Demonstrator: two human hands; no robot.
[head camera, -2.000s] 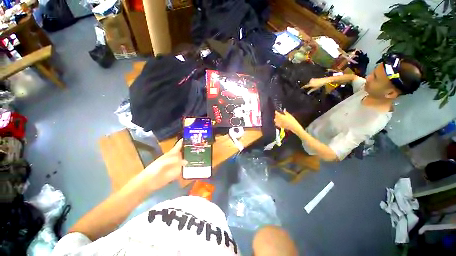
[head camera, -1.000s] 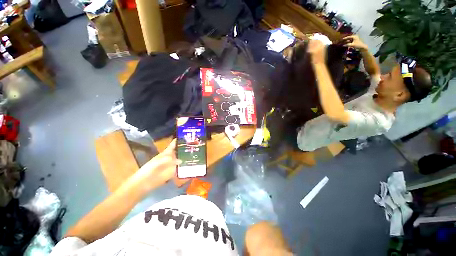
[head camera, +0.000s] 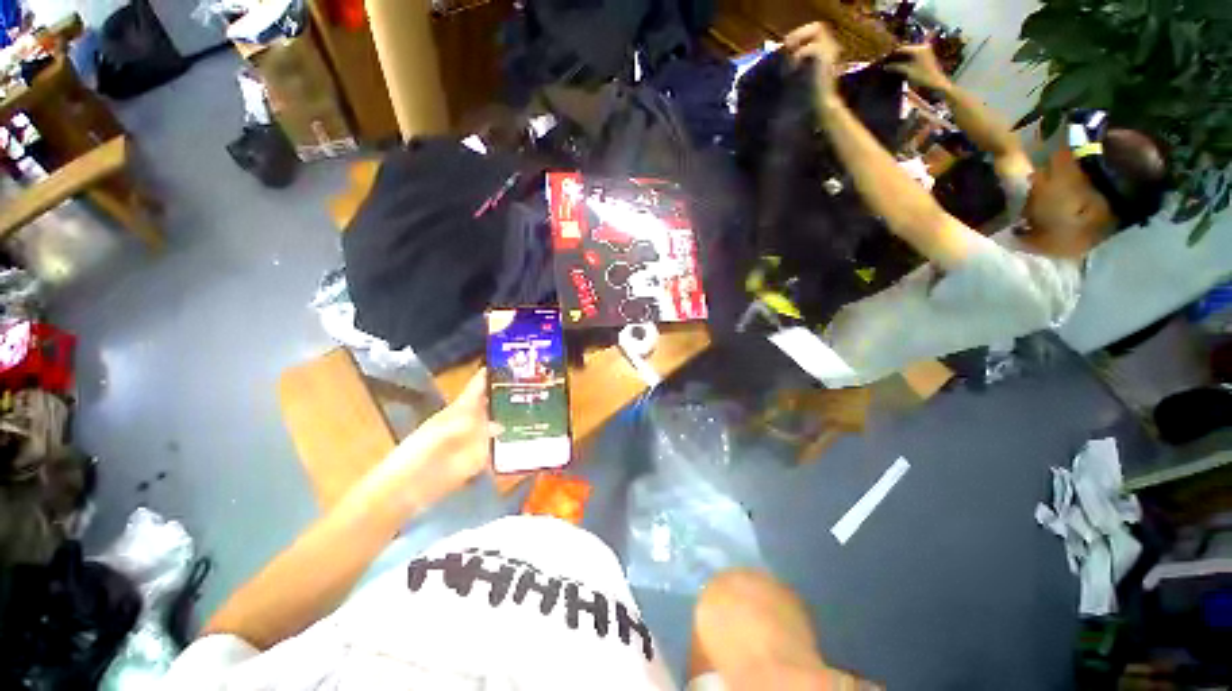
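A smartphone (head camera: 528, 392) with a lit blue and green screen is held upright in front of my body, over the near edge of the low wooden table (head camera: 615, 392). My left hand (head camera: 466, 429) grips it from its left side; most of the fingers are hidden behind it. My right hand is not in view. A red, black and white printed box or bag (head camera: 628, 253) lies on the table beyond the phone, with a white tape roll (head camera: 638, 339) at its near edge.
A person (head camera: 1000, 284) on the right lifts a dark garment (head camera: 797, 162) with both hands. More dark cloth (head camera: 432, 250) heaps the table. A wooden stool (head camera: 334, 425) stands left. An orange packet (head camera: 557, 497), clear plastic bag (head camera: 689, 520) and white strip (head camera: 871, 501) lie below.
The other person has raised the dark garment up and away from the table's near side; a white strip now shows by their body. My left hand still holds the phone in nearly the same place.
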